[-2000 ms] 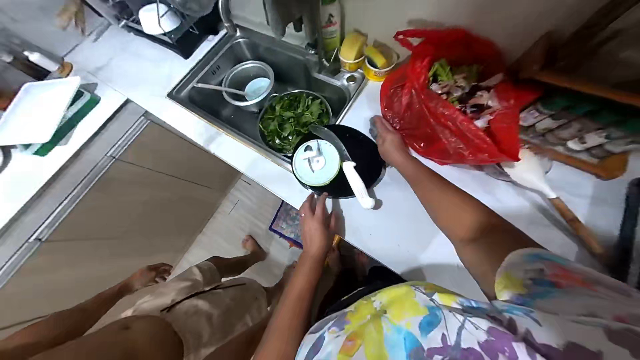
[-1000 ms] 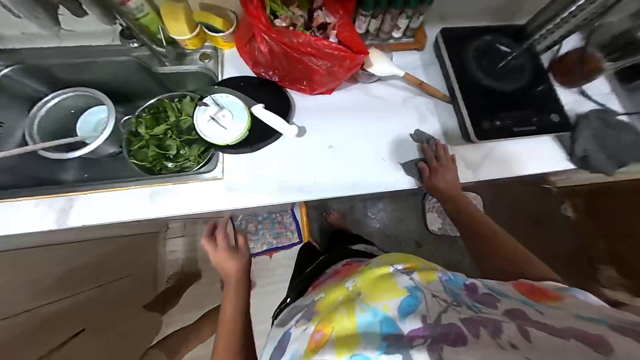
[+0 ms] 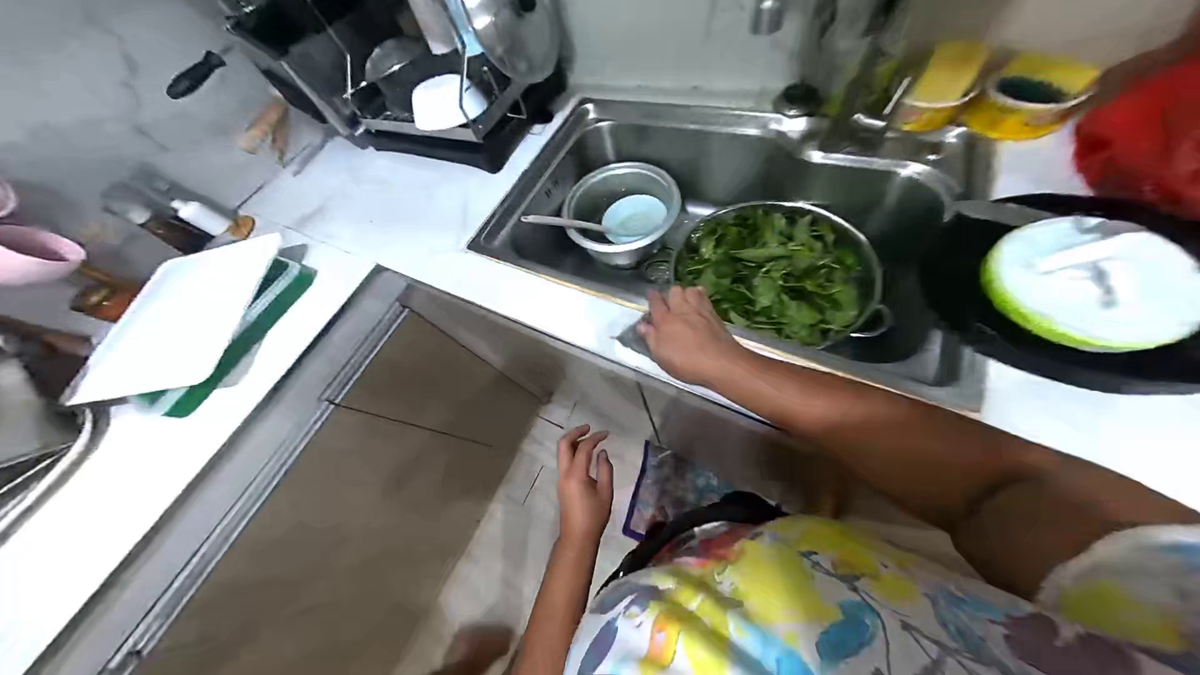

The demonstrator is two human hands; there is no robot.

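My right hand (image 3: 686, 333) presses a grey cloth (image 3: 637, 339) against the counter's front edge, just before the steel sink (image 3: 741, 150). Beyond it, in the sink, a metal colander or pot holds green leaves (image 3: 773, 272). A metal bowl (image 3: 622, 178) stands to the left of the leaves, with a pale blue ladle or scoop (image 3: 634, 217) inside. My left hand (image 3: 584, 478) hangs in the air below the counter edge, fingers apart, holding nothing. At the right, a round white and green container (image 3: 1097, 281) sits on a black pan (image 3: 1050, 361).
A dish rack (image 3: 422, 136) stands behind the sink's left side. White and green trays (image 3: 187, 319) lie on the left counter. A red plastic bag (image 3: 1144, 141) and yellow tubs (image 3: 1027, 112) are at the back right. Under the counter are cabinet doors (image 3: 375, 506).
My right hand, with the grey cloth, has moved left along the counter, from near the cooktop to the front of the sink. The view has swung left.
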